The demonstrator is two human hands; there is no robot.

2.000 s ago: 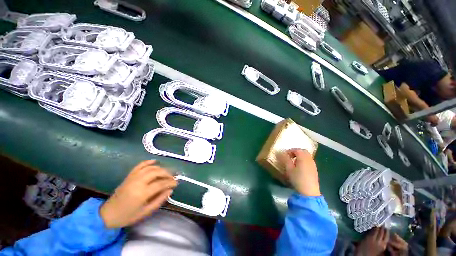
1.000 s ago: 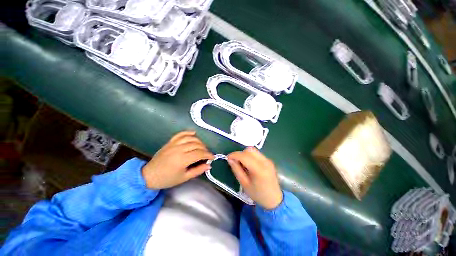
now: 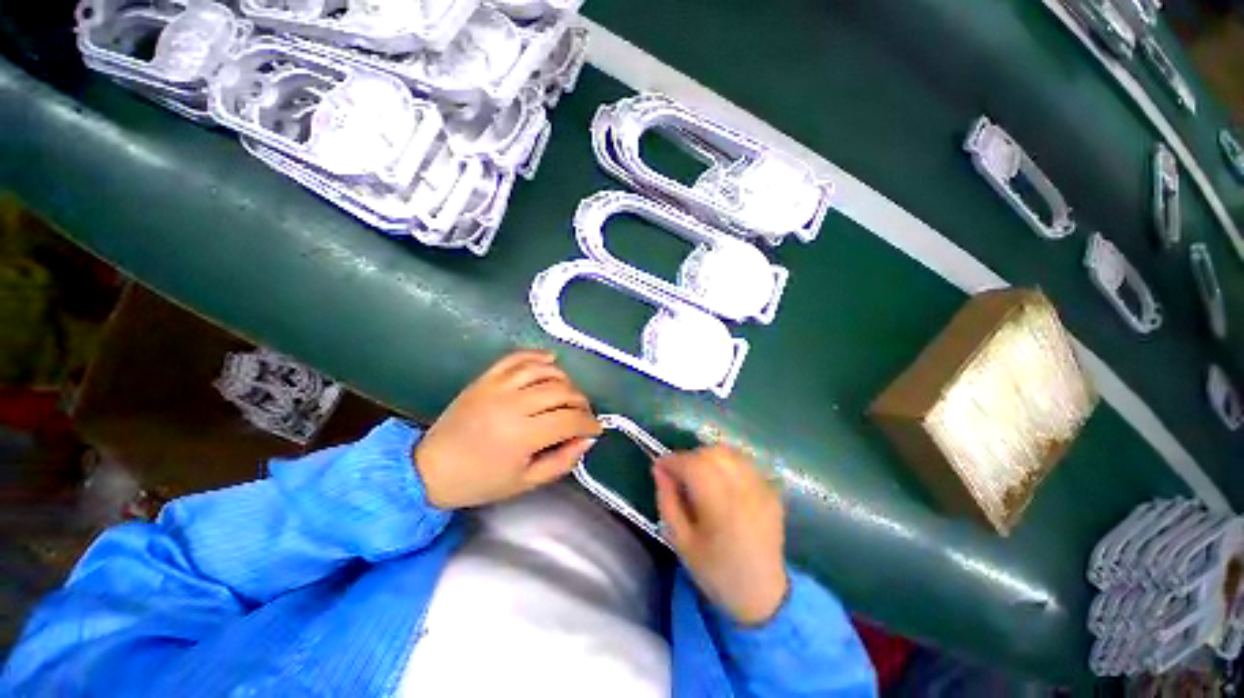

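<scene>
A white plastic frame (image 3: 630,502) with an oval opening lies at the bench edge in front of my body. My left hand (image 3: 508,430) grips its upper left rim between thumb and fingers. My right hand (image 3: 726,525) is bent over the frame's right side and covers its lower right end; its fingertips are slightly blurred, and I cannot tell whether they pinch anything. Three short stacks of frames (image 3: 641,327) with round white ends lie just beyond my hands.
Large overlapping frame stacks (image 3: 368,130) stand at upper left. A brown carton (image 3: 941,409) with tightly packed pale contents stands at right. More stacked frames (image 3: 1160,586) are at lower right. Loose frames (image 3: 1016,177) lie on the far belt. An open carton (image 3: 178,368) with white parts is below the bench.
My right hand has gone from the carton to the frame, then moved down along its right side. My left hand has taken hold of the frame's rim. The view has shifted.
</scene>
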